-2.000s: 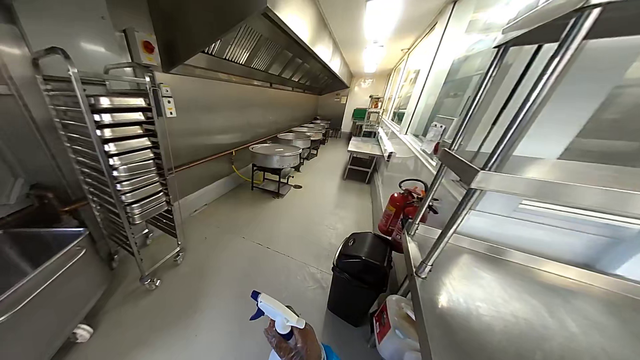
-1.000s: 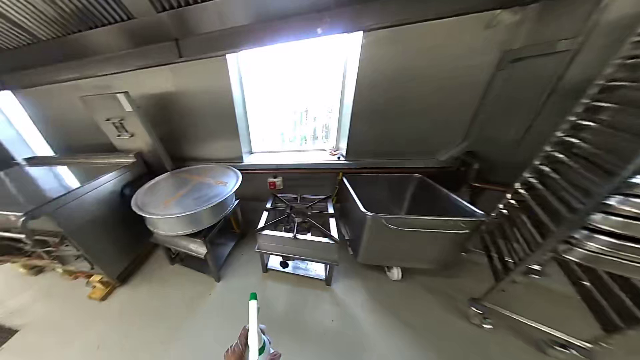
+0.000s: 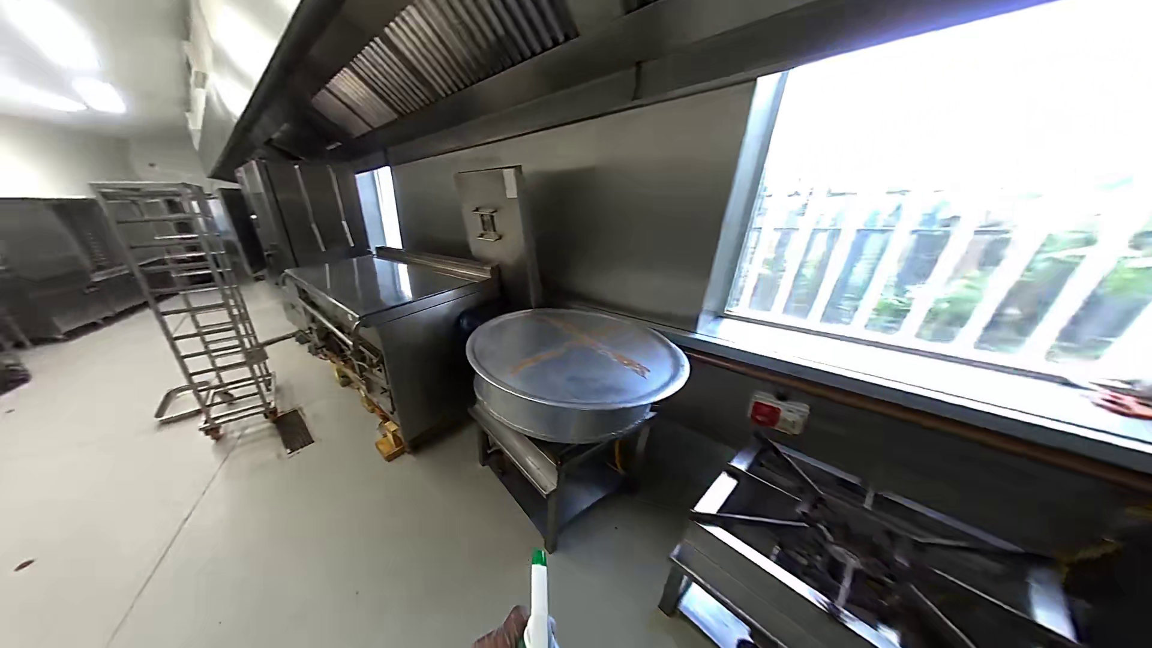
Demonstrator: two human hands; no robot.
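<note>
At the bottom middle, one hand (image 3: pixel 504 630) is wrapped around a white spray bottle (image 3: pixel 539 603) with a green nozzle tip; only part of the hand shows, and its position does not settle whether it is left or right. The other hand is out of view. Beyond the bottle, a large round metal pan with a lid (image 3: pixel 576 355) rests on a low metal stand (image 3: pixel 531 454). Brownish streaks cross the lid. A low gas burner (image 3: pixel 837 549) with a black pan support is at the lower right.
A steel cooking unit (image 3: pixel 378 288) stands left of the pan. Farther left are a wheeled rack (image 3: pixel 202 315) and a floor drain (image 3: pixel 293 430). An extraction hood (image 3: pixel 504 81) runs overhead. A red switch (image 3: pixel 765 414) is on the wall below the window sill (image 3: pixel 900 364).
The view has swung far around, from the wheeled tray rack and steel tub toward the lidded pan and cooking unit. The spray bottle stays in the hand.
</note>
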